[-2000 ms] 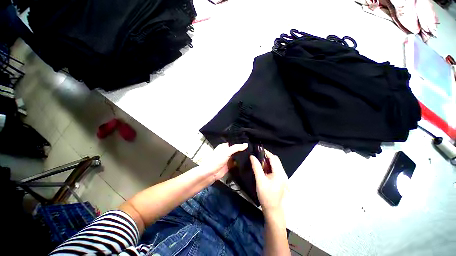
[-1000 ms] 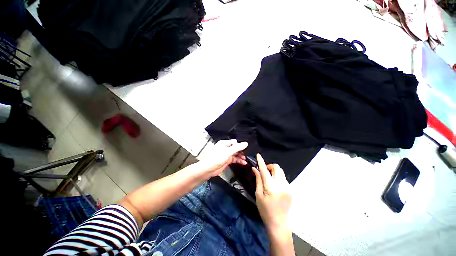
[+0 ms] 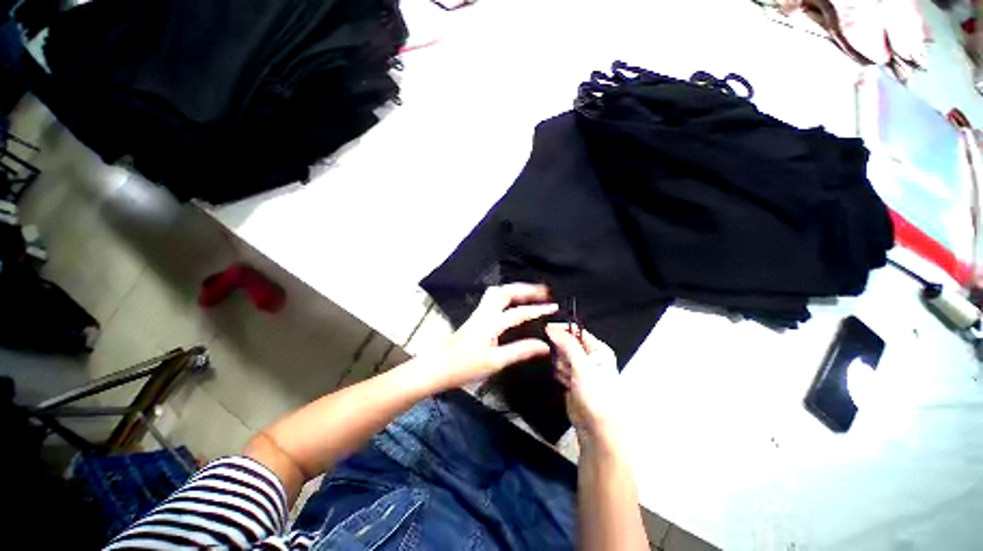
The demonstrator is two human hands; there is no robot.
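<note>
A black garment (image 3: 539,226) lies over the near edge of the table, one part hanging towards my lap. My left hand (image 3: 501,334) is over it with thumb and fingers apart; I see nothing held in it. My right hand (image 3: 585,371) is closed around small dark thread snips (image 3: 575,315), whose thin blades point up and away from me; the rest is hidden in the fingers. The near garment pile (image 3: 744,194) lies right beside the garment, with thin black straps (image 3: 647,78) bunched at its far end.
A far black garment pile (image 3: 226,86) lies at upper left on the white table (image 3: 464,65). A smartphone (image 3: 844,375) lies at right, near plastic packets (image 3: 916,151) and pink fabric (image 3: 895,27). Red shoes (image 3: 243,287) and a metal frame (image 3: 140,387) stand on the floor.
My left hand has opened, its fingers spreading off the garment edge. In my right hand the snips' blades now point up. The whole view has shifted slightly.
</note>
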